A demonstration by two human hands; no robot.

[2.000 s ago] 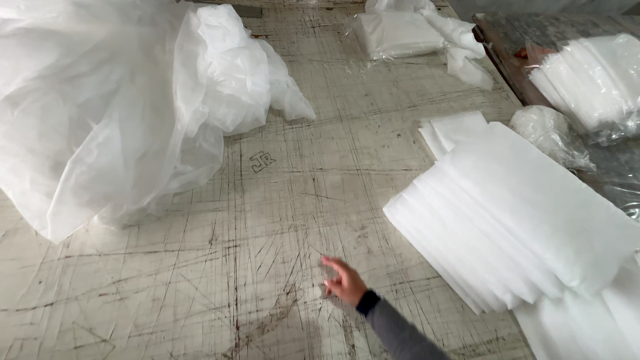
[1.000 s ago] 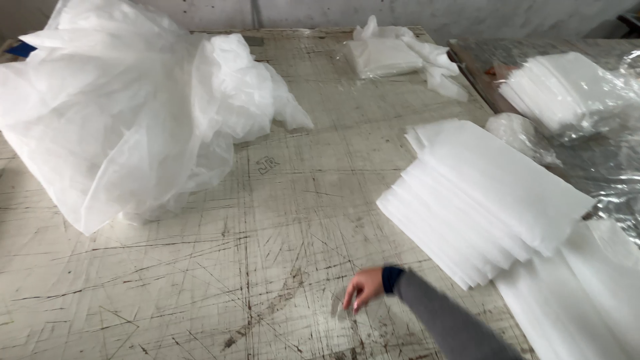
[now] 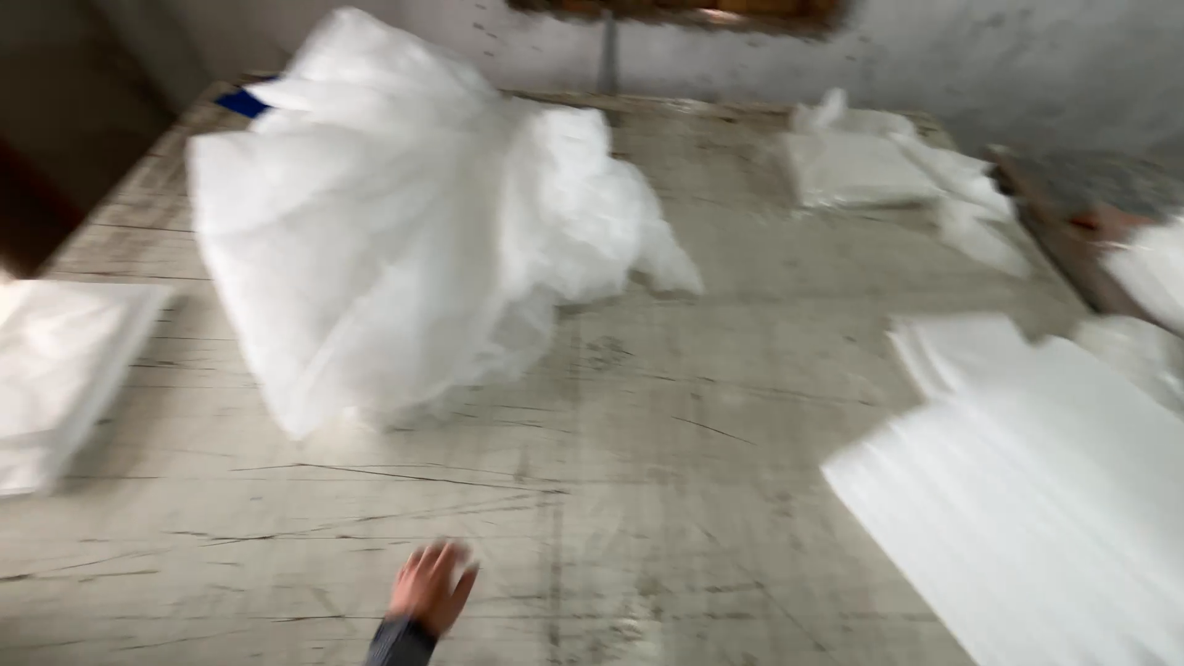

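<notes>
My left hand point(image 3: 433, 587) is low in the view, left of the middle, over the scratched tabletop point(image 3: 647, 518). Its fingers are apart and it holds nothing. My right hand is out of view. Beyond my left hand lies a large crumpled heap of thin translucent white sheeting point(image 3: 398, 231). To the right is a fanned stack of folded white sheets point(image 3: 1036, 472). A flat white packet or folded sheet point(image 3: 65, 370) lies at the left edge. The picture is blurred.
At the back right lies a clear-wrapped white bundle point(image 3: 856, 166) with loose white material beside it. More white sheets point(image 3: 1152, 268) are at the right edge. Something blue point(image 3: 242, 102) shows behind the heap. A wall point(image 3: 740, 69) stands beyond the table.
My right hand, over the table near the folded stack before, has gone out of view. My left hand has come into view at the bottom. The view has swung up and to the left.
</notes>
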